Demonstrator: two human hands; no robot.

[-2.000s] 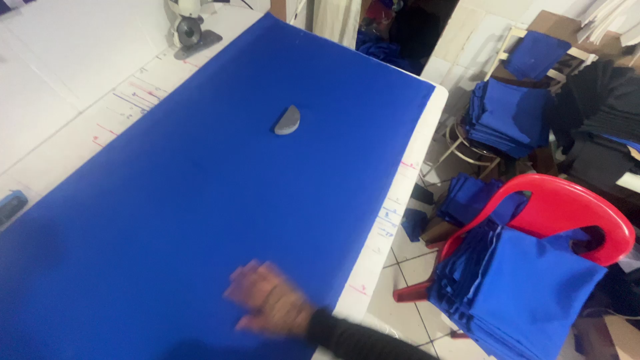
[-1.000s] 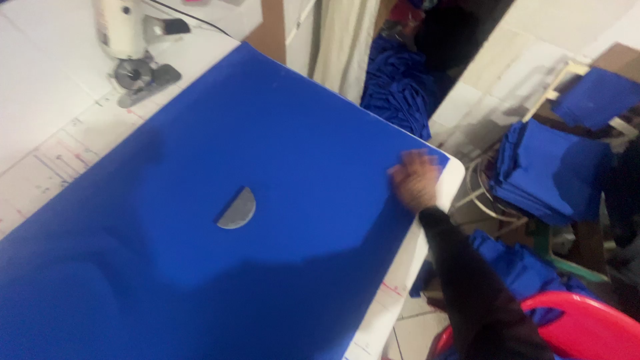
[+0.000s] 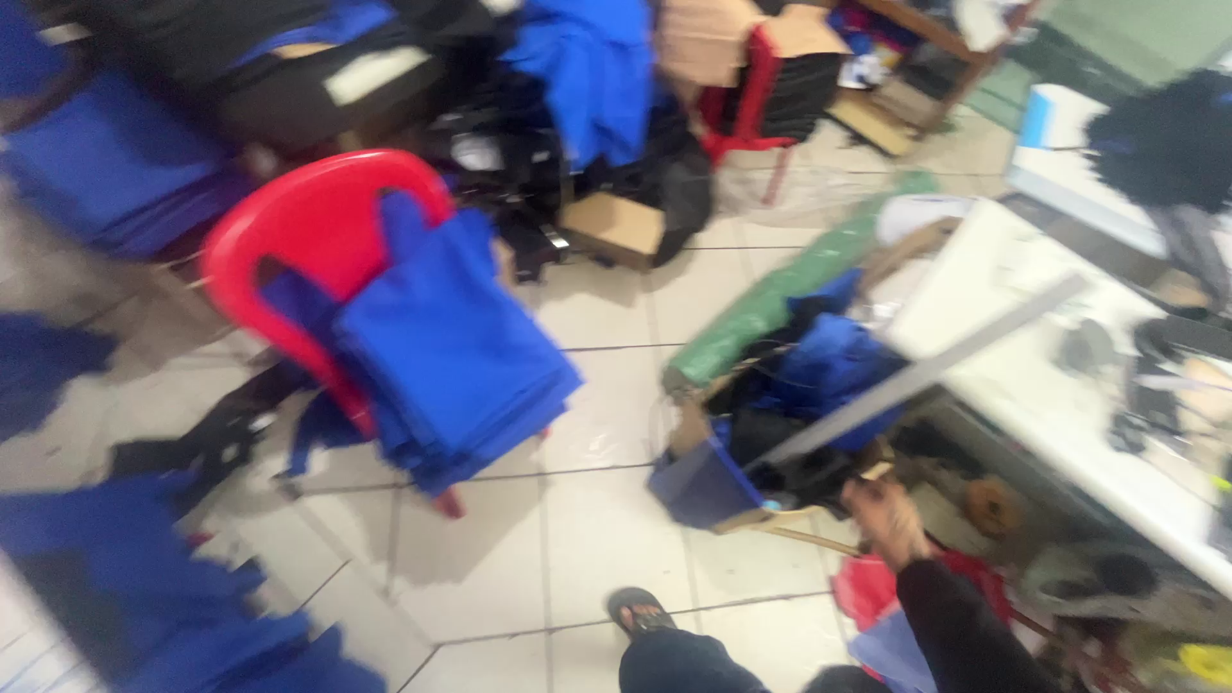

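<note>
My right hand [image 3: 887, 520], in a dark sleeve, is low at the right, beside a cardboard box [image 3: 707, 481] with a blue outer side. Blur hides whether its fingers hold anything. Dark and blue fabric pieces [image 3: 833, 356] fill the box. A long, flat, grey straightedge [image 3: 924, 371] slants up from the box across the edge of a white table [image 3: 1020, 414]. Folded blue fabric [image 3: 443, 356] lies stacked on a red plastic chair [image 3: 327, 192] at the left. My left hand is out of view.
A green wrapped roll [image 3: 770, 298] lies on the tiled floor behind the box. Blue fabric [image 3: 144, 597] spreads at the lower left. A brown carton [image 3: 613, 226] stands farther back. Red cloth [image 3: 866, 587] is below my hand. My sandalled foot [image 3: 640, 611] is on the tiles.
The view has swung far from the blue-covered table to the floor and the white table. My right hand, earlier over the blue fabric near the table's corner, is now beside the box.
</note>
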